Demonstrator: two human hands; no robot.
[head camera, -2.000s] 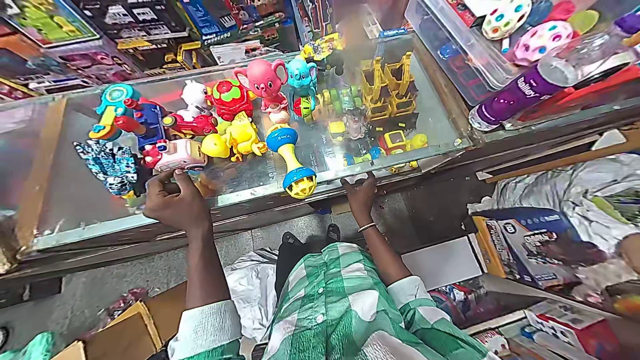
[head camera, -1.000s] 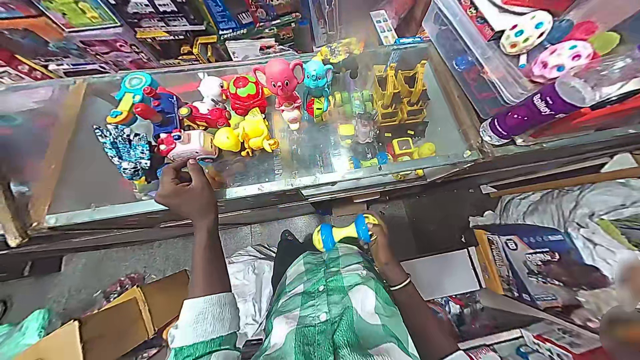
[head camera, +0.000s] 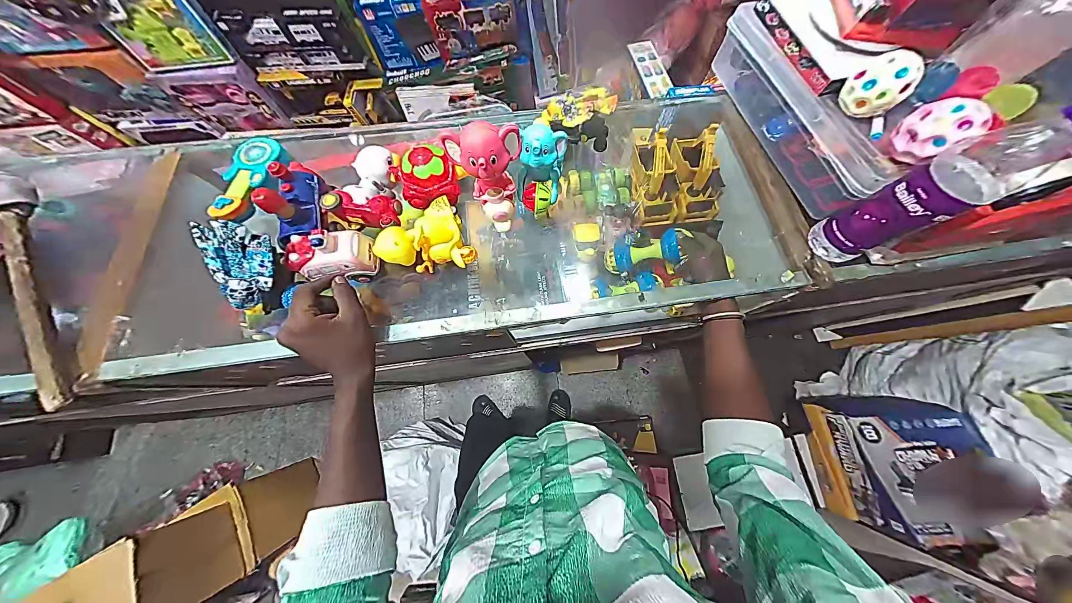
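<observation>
My right hand (head camera: 705, 258) is over the right part of the glass counter (head camera: 536, 289), shut on a yellow and blue dumbbell-shaped rattle (head camera: 643, 251). At the counter's front edge, my left hand (head camera: 331, 322) has thumb and forefinger at a small pink and white toy car (head camera: 335, 255); whether it grips the car cannot be told. Behind the car stand a red and blue toy (head camera: 293, 199), a red toy car (head camera: 364, 209) and a red round toy (head camera: 429, 174). A yellow toy figure (head camera: 440, 237), a pink elephant (head camera: 486, 159) and a blue elephant (head camera: 543, 155) stand to its right.
Yellow toy vehicles (head camera: 677, 176) show at the counter's right part. A clear plastic tub (head camera: 804, 126) and a purple bottle (head camera: 904, 205) stand right. Boxed toys (head camera: 289, 42) line the back. An open cardboard box (head camera: 201, 536) lies low left, a blue toy box (head camera: 913, 461) low right.
My right hand took the rattle from the counter's front part, held it near my body one second ago, and has now moved forward over the right part of the counter. My left hand stays by the car.
</observation>
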